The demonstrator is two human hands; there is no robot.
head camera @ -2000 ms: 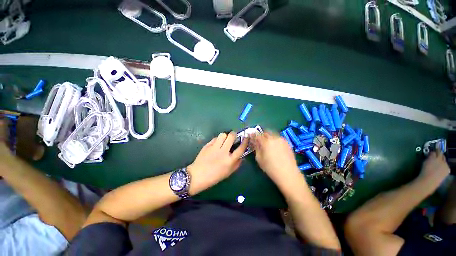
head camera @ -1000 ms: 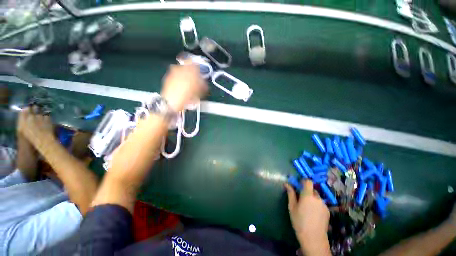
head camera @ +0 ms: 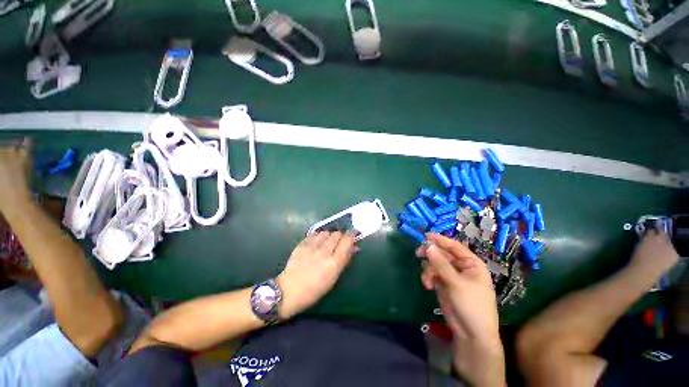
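A white looped housing (head camera: pixel 369 218) lies on the green bench in front of me, its round disc end to the right. My left hand (head camera: pixel 319 263) holds it by the loop, fingers over its near side. My right hand (head camera: pixel 459 273) is just right of it, thumb and finger pinched at the near end of a blue battery (head camera: pixel 412 231); any board between the fingertips is too small to tell. Behind that hand lies a heap of blue batteries (head camera: pixel 472 181) with grey-green circuit boards (head camera: pixel 477 224) and dark strands.
A pile of white housings (head camera: pixel 125 208) lies left, near a white edge strip (head camera: pixel 340 137). Beyond it, the belt carries loose housings and a blue-banded fitted housing (head camera: pixel 174 72). Neighbours' arms (head camera: pixel 68 280) (head camera: pixel 597 310) reach in from both sides.
My left hand has come back from the belt and now holds a housing in front of me. A blue-banded housing shows on the belt. My right hand has pinched a battery at the heap's left edge.
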